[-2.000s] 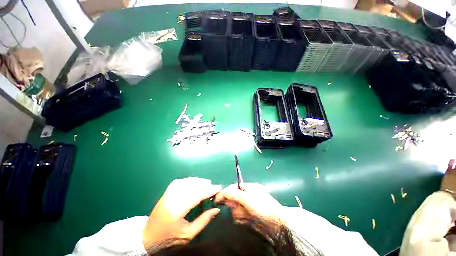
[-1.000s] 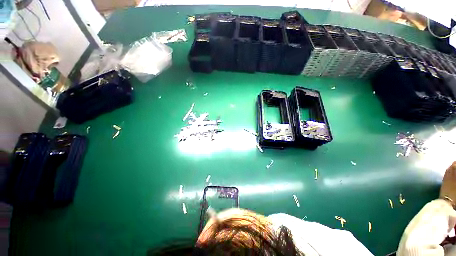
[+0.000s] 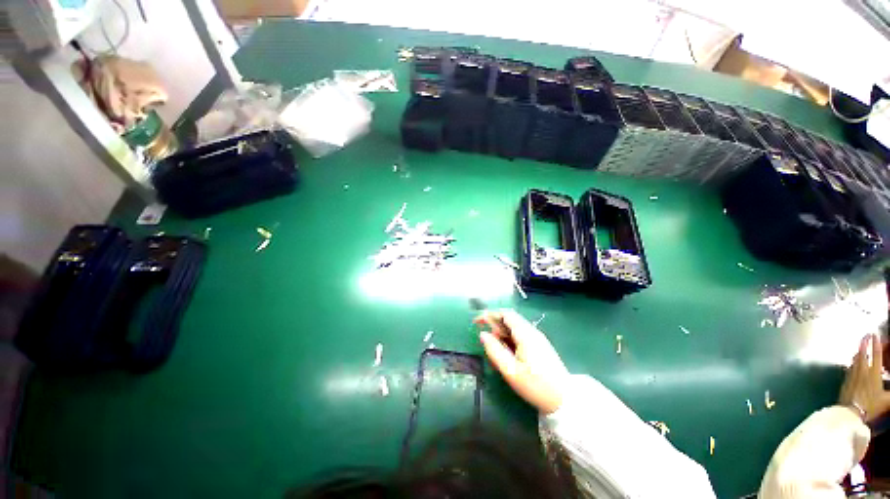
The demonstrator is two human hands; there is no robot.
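Observation:
A thin black open frame (image 3: 451, 361) lies on the green mat just in front of me, its near end hidden behind my hair. My right hand (image 3: 525, 363) is above the mat, right of the frame and apart from it, fingers curled. A small dark blurred shape shows at its fingertips; I cannot tell whether it is tweezers. My left hand is not in view. A heap of pale strips (image 3: 418, 248) lies beyond the frame.
Two black frame stacks (image 3: 586, 277) stand ahead to the right. A long row of stacks (image 3: 546, 132) runs along the back. More stacks (image 3: 161, 302) stand at left. Clear bags (image 3: 327, 115) lie rear left. Another person's hand (image 3: 863, 380) is at right. Scraps lie scattered.
The frame now lies on the mat; two seconds ago both hands were together near me with a slim tool. My right hand has come out forward; my left has left view. The camera has turned.

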